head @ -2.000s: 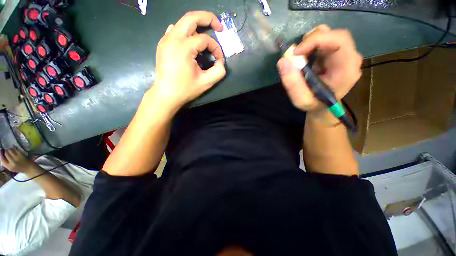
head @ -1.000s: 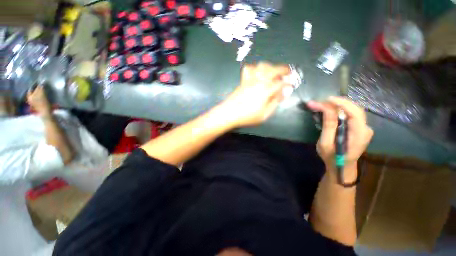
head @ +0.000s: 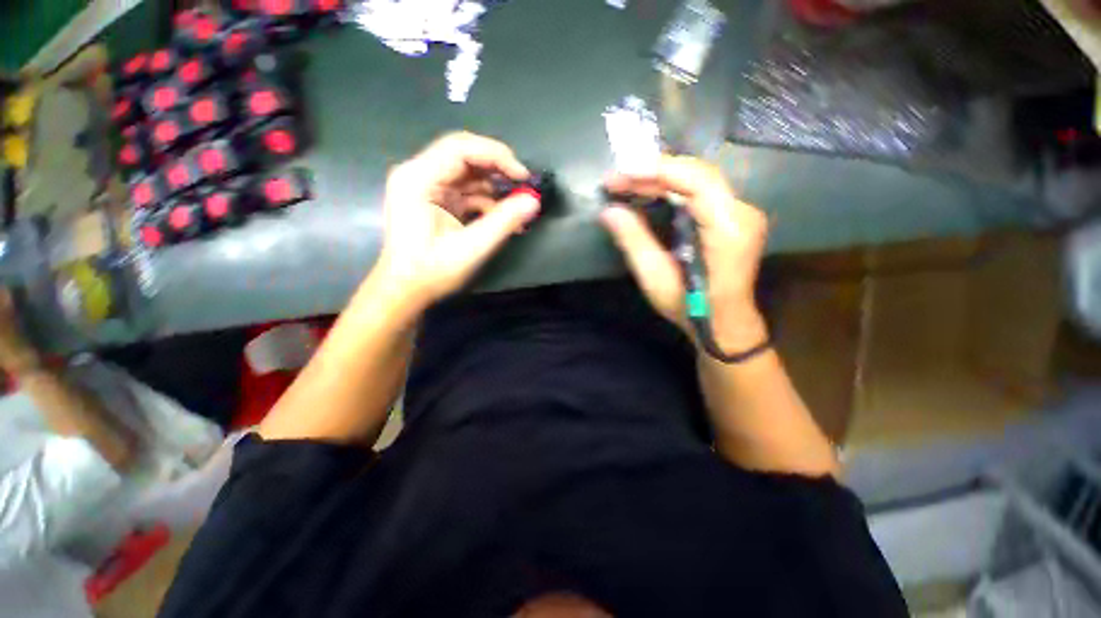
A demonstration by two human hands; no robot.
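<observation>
My left hand (head: pixel 453 211) holds a small black housing (head: pixel 537 185) with a bit of red showing between thumb and fingers, above the bench edge. My right hand (head: pixel 694 235) grips the soldering iron (head: pixel 693 268), black with a green band, its cord hanging by the wrist. Its tip is too blurred to make out. A white circuit board (head: pixel 631 135) shows just beyond my right fingers; whether they touch it is unclear. Another pale board (head: pixel 689 42) lies farther back.
Black housings with red faces (head: pixel 203 161) are massed at the left. White pieces (head: pixel 417 22) lie at the back. A dark mat with silvery specks (head: pixel 833 103) is at the right. A cardboard box (head: pixel 954 332) stands below right. A person in white (head: pixel 91 447) is at lower left.
The view has shifted. My left hand, blurred near white pieces a second ago, now holds a black housing farther from the white pile. My right hand still grips the iron, with a board beside its fingers.
</observation>
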